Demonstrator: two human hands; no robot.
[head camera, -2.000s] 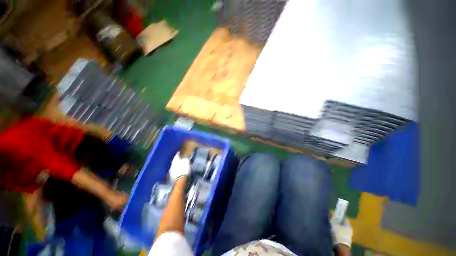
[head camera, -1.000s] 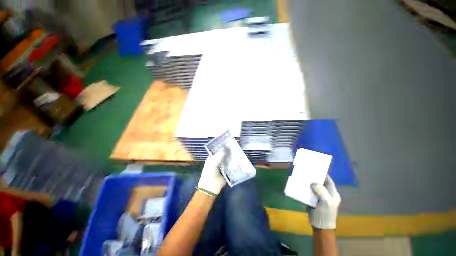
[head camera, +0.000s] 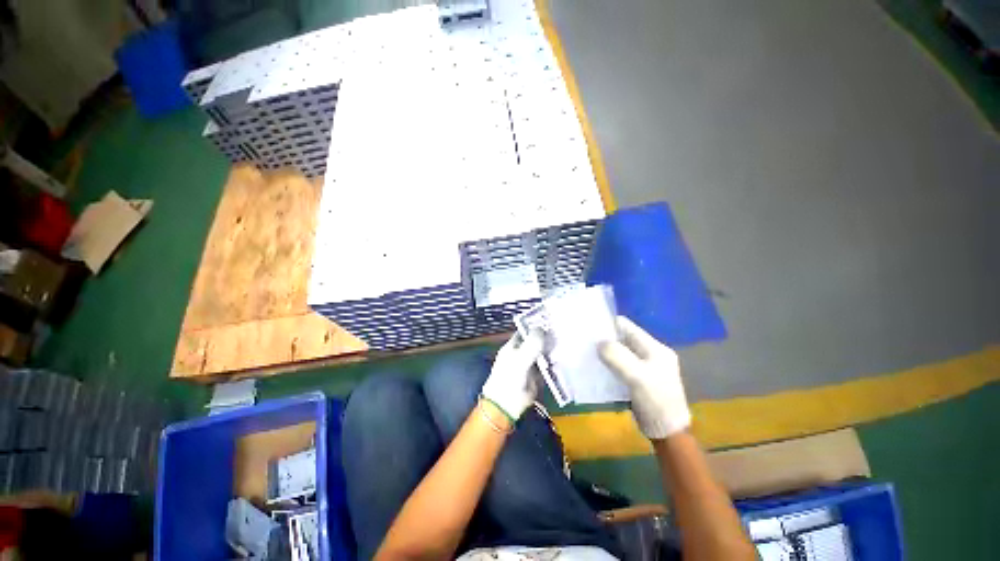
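My left hand (head camera: 513, 376), in a white glove, holds a silver-grey metal box part (head camera: 557, 384) by its left side, above my knees. My right hand (head camera: 649, 378), also gloved, holds a white cover plate (head camera: 587, 345) by its right edge. The plate overlaps the box part and hides most of it; whether they are fitted together I cannot tell. Loose grey parts (head camera: 293, 476) lie in the left blue tote (head camera: 189, 438). Pale plates (head camera: 820, 546) lie in the right blue tote (head camera: 886, 515).
A large white-topped stack (head camera: 439, 164) with slotted sides stands on a plywood pallet (head camera: 254, 263) in front. A blue sheet (head camera: 658, 274) lies on the floor to its right. A cardboard pad (head camera: 784, 462) lies beside the right tote. More stacked parts (head camera: 77, 433) are at the left.
My hands have come together, so the plate now overlaps the box part. Earlier my left hand reached into the left tote. The view has shifted, and the right tote now shows.
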